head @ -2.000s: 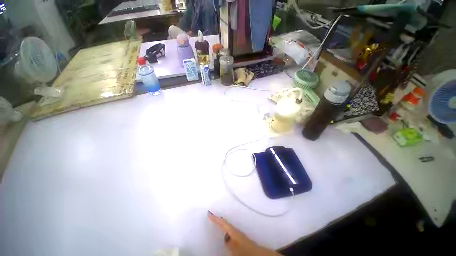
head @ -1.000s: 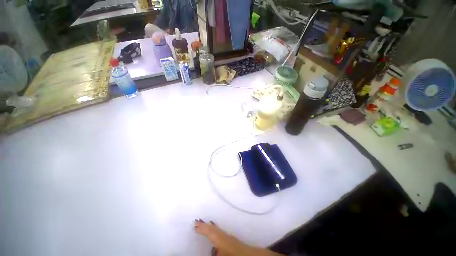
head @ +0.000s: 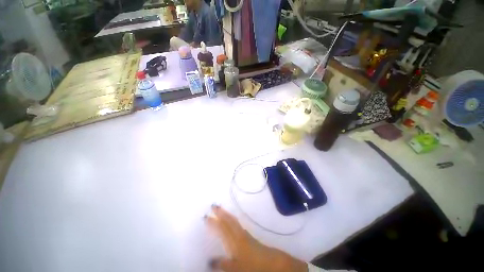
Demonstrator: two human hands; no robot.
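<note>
My right hand (head: 247, 247) reaches in from the bottom edge over the white table top (head: 106, 186), fingers somewhat spread and slightly blurred, holding nothing. I cannot tell whether it touches the table. My left hand is out of the picture. A dark blue pad (head: 313, 183) lies right of and beyond my hand. A black device (head: 293, 183) with a pale streak rests on it. A thin white cable (head: 233, 186) loops on the table and plugs into the device's near end.
A glowing cream jug-shaped item (head: 293, 130) and a dark bottle (head: 331, 127) stand behind the pad. A clear bottle (head: 150, 93) stands at the far left. Fans (head: 469, 100) stand left and right. A person (head: 199, 26) sits at the far side. Another table (head: 424, 175) is at right.
My right hand has moved further in over the table, its fingers now more spread. The camera view swung right, then partly back. The pad, device and cable lie as before.
</note>
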